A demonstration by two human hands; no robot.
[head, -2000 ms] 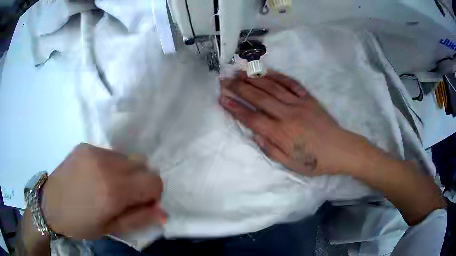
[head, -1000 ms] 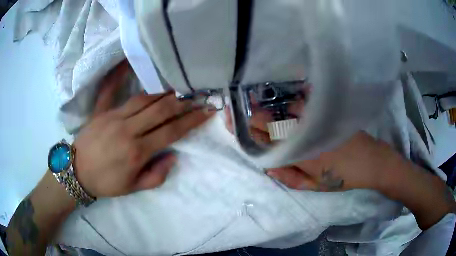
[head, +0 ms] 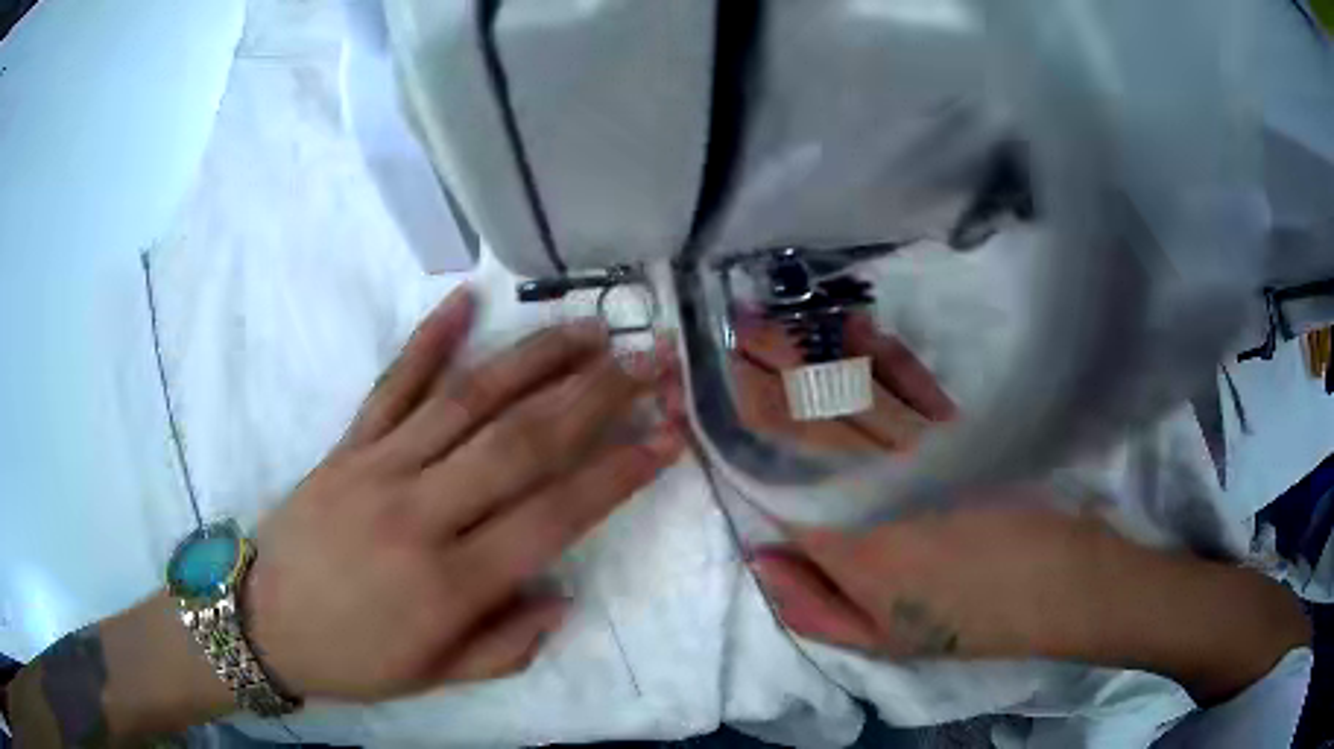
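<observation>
The off-white cloth (head: 293,190) lies spread over the machine bed and hangs at the front edge. A dark seam line (head: 727,505) runs down it between my hands. My left hand (head: 468,512) lies flat on the cloth, fingers apart, fingertips close to the needle area, slightly blurred. My right hand (head: 863,542) rests on the cloth right of the seam, partly hidden behind the machine head; its fingers show through the opening. The sewing machine head (head: 615,132) hangs over the cloth. The cream tension knob (head: 830,388) is in front of my right fingers. The needle tip and presser foot are not clear.
The white table (head: 88,190) shows at the left. A pale upright guard strip (head: 417,176) stands left of the machine head. Yellow-orange handles (head: 1321,356) lie at the far right edge. My dark-clothed lap is below the cloth.
My left hand has moved lower and a little right, its fingers more spread. The cloth at left now lies flatter, with a dark seam line showing near the watch. My right hand has shifted slightly.
</observation>
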